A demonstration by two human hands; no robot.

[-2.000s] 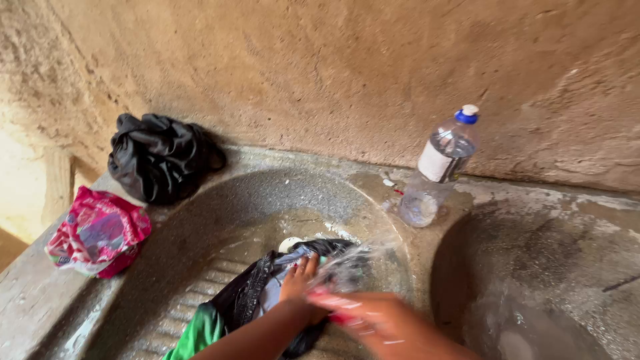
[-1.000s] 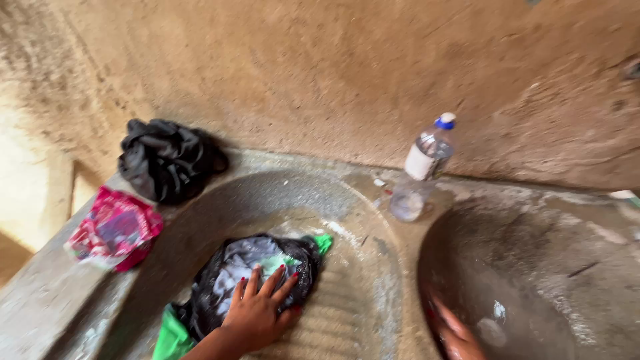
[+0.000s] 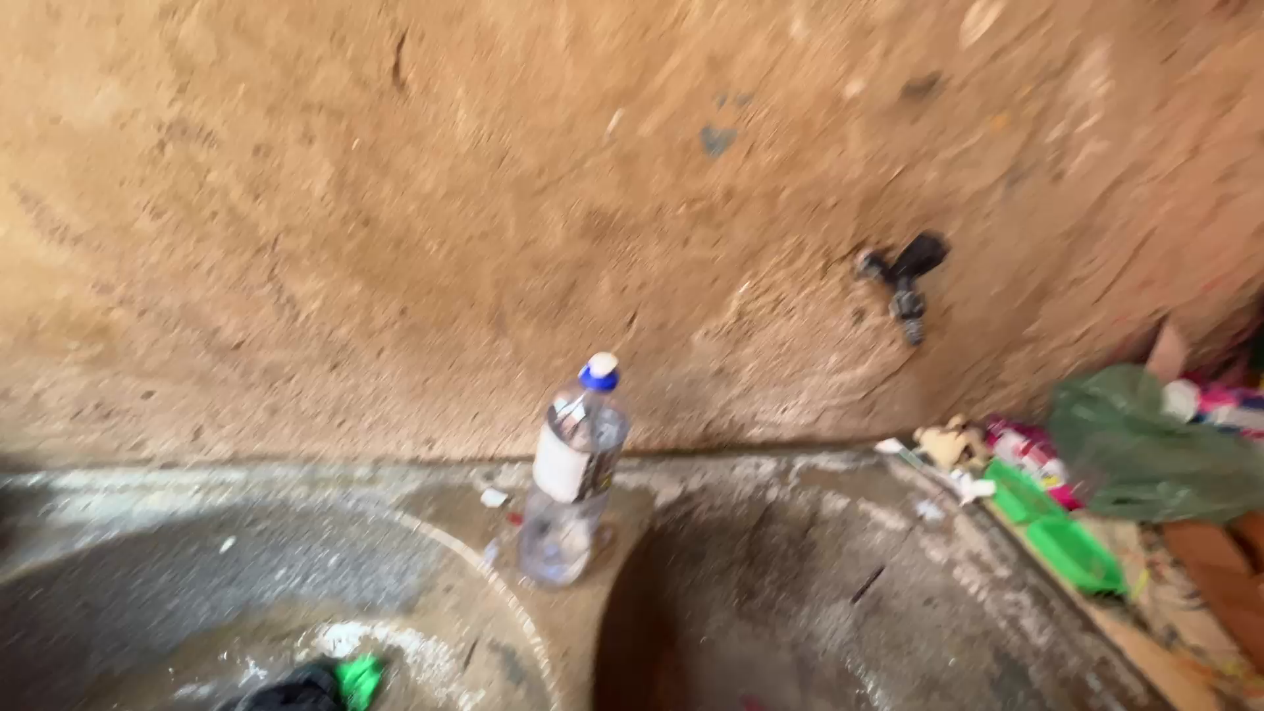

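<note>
At the bottom left, part of a wet black and green garment [image 3: 306,688] lies in the left stone basin [image 3: 247,573]; the rest is cut off by the frame's edge. A clear plastic bottle [image 3: 573,474] with a blue and white cap stands on the ledge between the two basins. The right basin [image 3: 790,592] is dark and worn inside. Neither of my hands shows clearly; a faint reddish blur at the bottom edge of the right basin is too indistinct to name.
A dark tap [image 3: 904,281] sticks out of the rough plastered wall [image 3: 444,217]. Beyond the right basin lie a green plastic bag [image 3: 1136,444], a bright green plastic item [image 3: 1071,553] and other small things. A small white scrap [image 3: 494,498] is beside the bottle.
The view has swung up and right. My left hand, on the garment one second ago, is out of sight, and my right hand, then at the right basin, no longer shows clearly.
</note>
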